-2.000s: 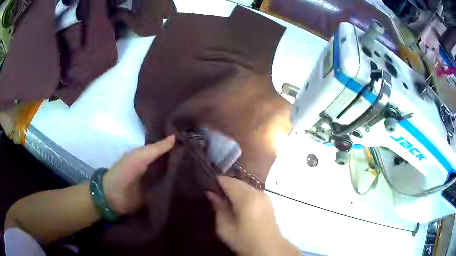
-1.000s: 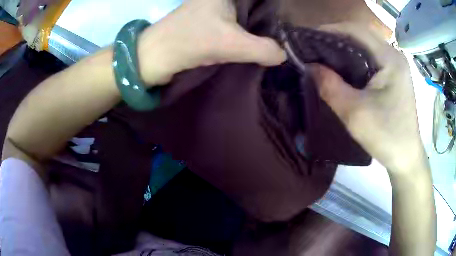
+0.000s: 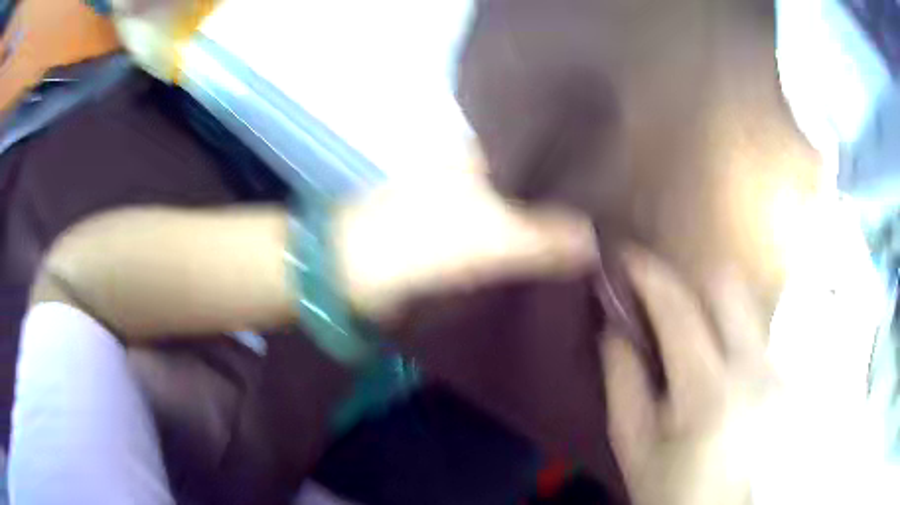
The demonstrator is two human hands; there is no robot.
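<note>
The dark brown garment panel lies over the white table and hangs over its front edge towards my lap. My left hand, with a green bangle at the wrist, pinches the cloth between thumb and fingers near a folded edge. My right hand is at the same folded edge, with fingers on both sides of the brown layers. The picture is strongly blurred, so stitching and the separate layers cannot be told.
The table's front edge runs diagonally at upper left. An orange thing is at the far upper left. Brown cloth hangs at the left and over the lap. Bright light glares at the right.
The panel, lifted and bunched with an opening spread a second ago, now lies flatter up the table. My right hand has moved down and left. The whole view has shifted.
</note>
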